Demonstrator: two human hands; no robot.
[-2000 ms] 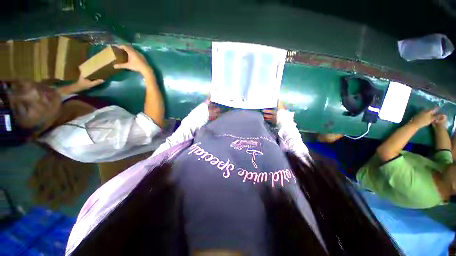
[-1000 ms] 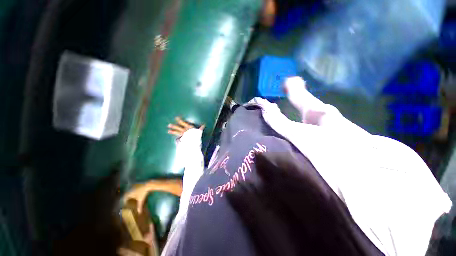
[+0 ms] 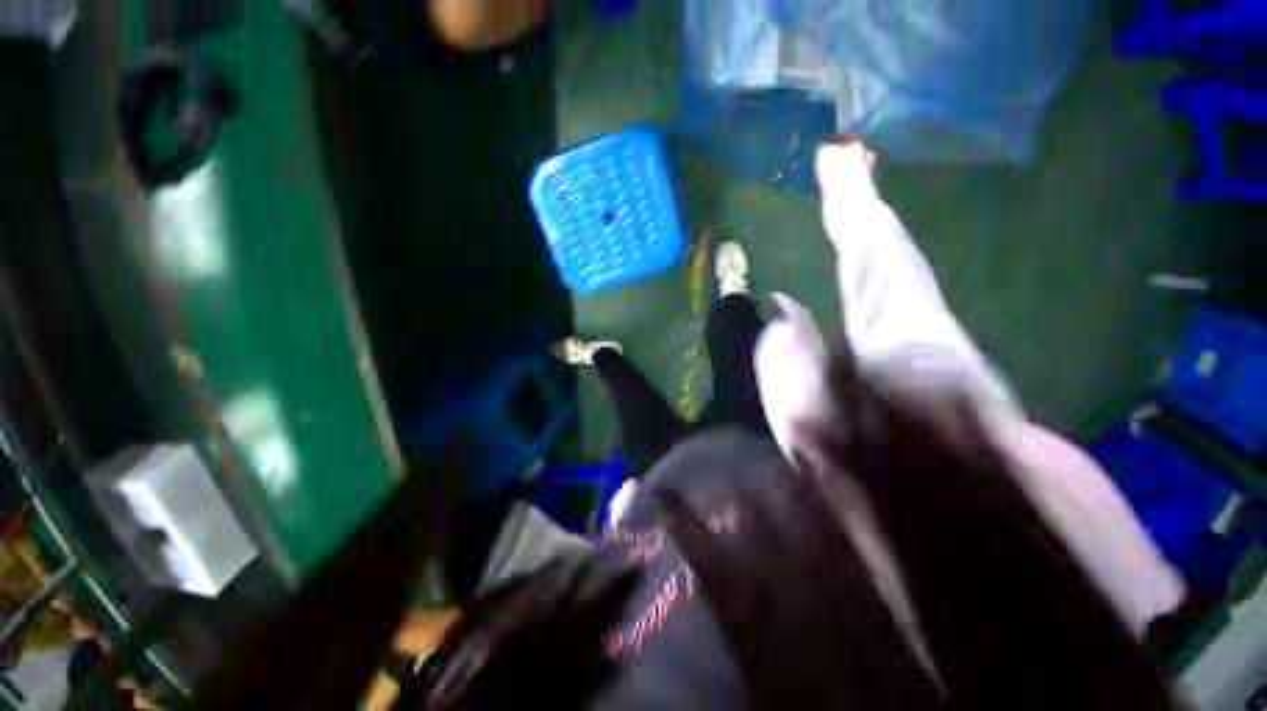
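Observation:
My right hand is small and blurred at the end of my outstretched white sleeve. It is by the edge of the blue plastic-covered goods; whether it touches or holds anything cannot be told. My left hand is not visible; dark hair and clothing cover the lower middle of the picture. The white sheet is not in view. A bright blue stool with a perforated top stands on the floor in front of my feet.
The green bench runs down the left side, with a black strap on it. A white box is at lower left, beyond the bench. Blue crates are at right. My shoes are on the green floor.
The view has turned rightward from the bench to the floor. The white sheet went out of view first, then my left hand, which was spread over the bench. My right arm remains extended.

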